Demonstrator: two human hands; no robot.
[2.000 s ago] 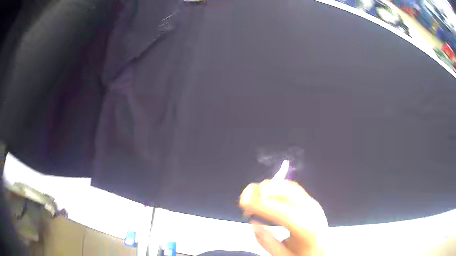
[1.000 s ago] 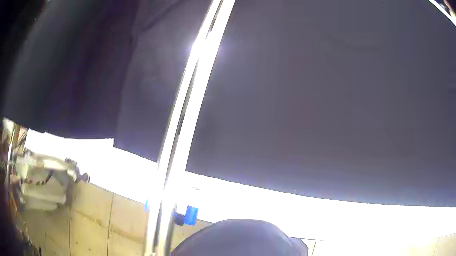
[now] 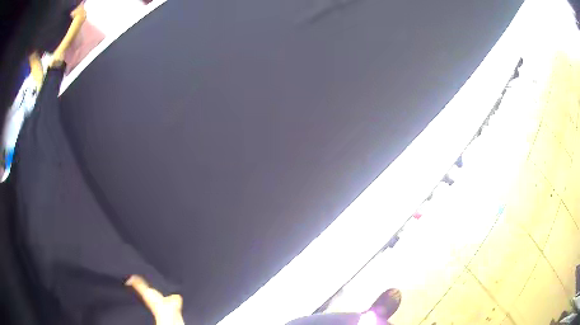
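Note:
Dark fabric (image 3: 273,127) lies flat over most of the table. A loose ply of the same fabric (image 3: 70,209) hangs over its left part, with a curved edge running down to my hand. My left hand (image 3: 164,307) is at the bottom left, cut off by the picture's lower edge. Its fingers pinch the ply at its near corner. The ply hides part of the fingertips. My right hand is not in view.
A coworker's hands (image 3: 56,54) are at the upper left, at the ply's far end. The white table strip (image 3: 356,235) runs diagonally along the near edge. Tiled floor (image 3: 509,273) is at the right. A dark rounded thing (image 3: 386,303), unclear, is at the bottom.
The view has swung along the table. The shiny metal track has left the picture. The coworker's hands, my left hand and the held ply have come into view.

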